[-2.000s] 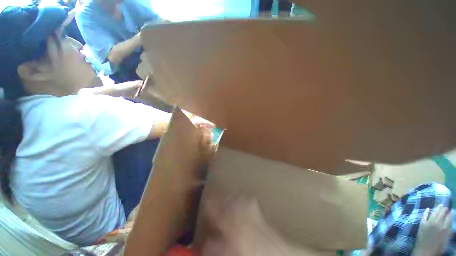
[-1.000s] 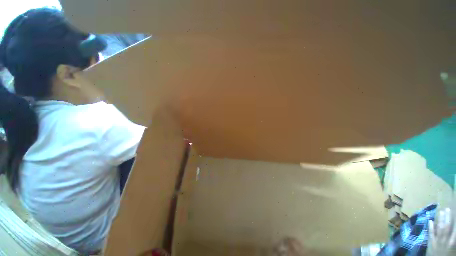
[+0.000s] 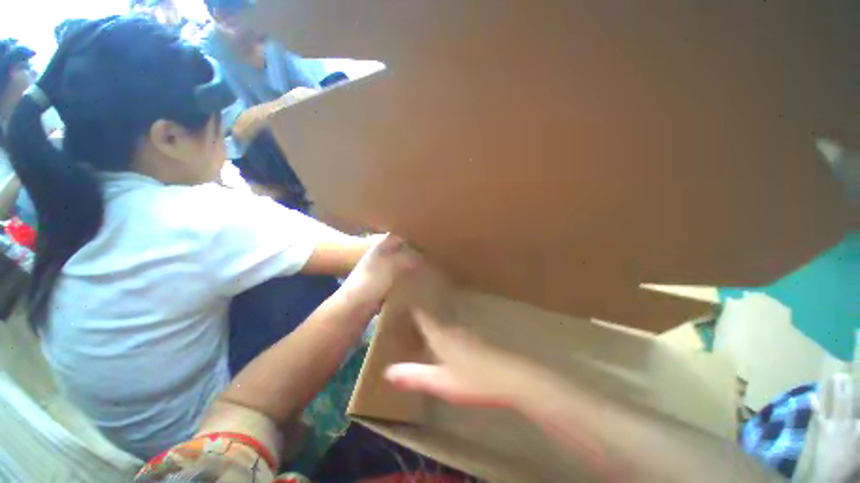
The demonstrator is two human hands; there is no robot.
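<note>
A part-folded brown mailer box lies in front of me. Its large lid (image 3: 566,141) stands up and fills the upper view. The base (image 3: 603,377) lies below it. The left side wall (image 3: 387,368) stands folded up at the tray's left end. My left hand (image 3: 377,269) is closed around the far upper corner of this wall; its fingertips are partly hidden. My right hand (image 3: 462,363) is blurred and reaches across the base to the wall's inner side, thumb and fingers apart. Whether it touches the wall cannot be told.
A person in a white shirt (image 3: 170,292) sits close at the left, an arm reaching behind the lid. Another person (image 3: 264,75) is behind. Cardboard (image 3: 764,340) lies at the right on the green floor (image 3: 820,283), near checked cloth (image 3: 783,429). A pale stack is at the lower left.
The left panel, earlier leaning up and outward, now stands shorter, folded over at the tray's end. My left hand has come into view at its far corner, and my right hand has moved to it.
</note>
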